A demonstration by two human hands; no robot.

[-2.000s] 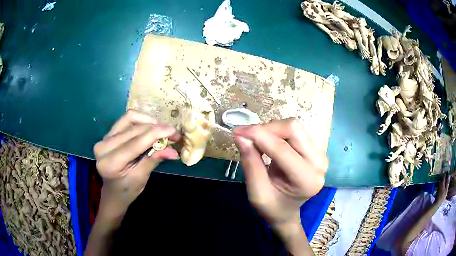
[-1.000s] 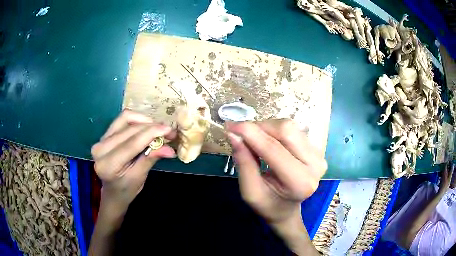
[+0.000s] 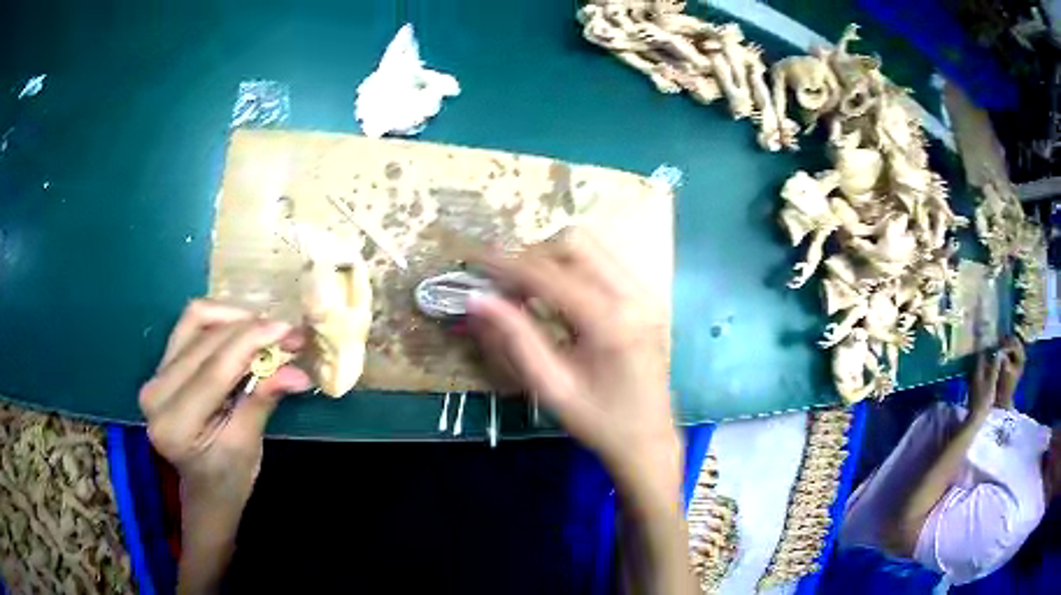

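My left hand (image 3: 221, 378) holds a beige figure torso (image 3: 339, 331) upright over the left part of the cardboard sheet (image 3: 262, 174). A small beige hand part shows between its fingers. My right hand (image 3: 582, 337) is blurred, beside and partly over the small oval dish (image 3: 448, 295). Its fingers are curved and apart, and I see no swab in them. A thin whitish stick shows in the dish. Several white swabs (image 3: 458, 413) stick out at the cardboard's near edge. A thin tan stick (image 3: 370, 233) lies on the cardboard.
A crumpled white tissue (image 3: 401, 87) lies beyond the cardboard. Loose beige arms (image 3: 698, 56) lie at the top right, beside a torso heap (image 3: 873, 209). Bins with beige parts (image 3: 52, 500) are below the table. A seated person (image 3: 977, 488) is at the lower right.
The view has shifted right. My right hand has moved away from the torso to the dish, and the swab has left its fingers. My left hand still holds the torso.
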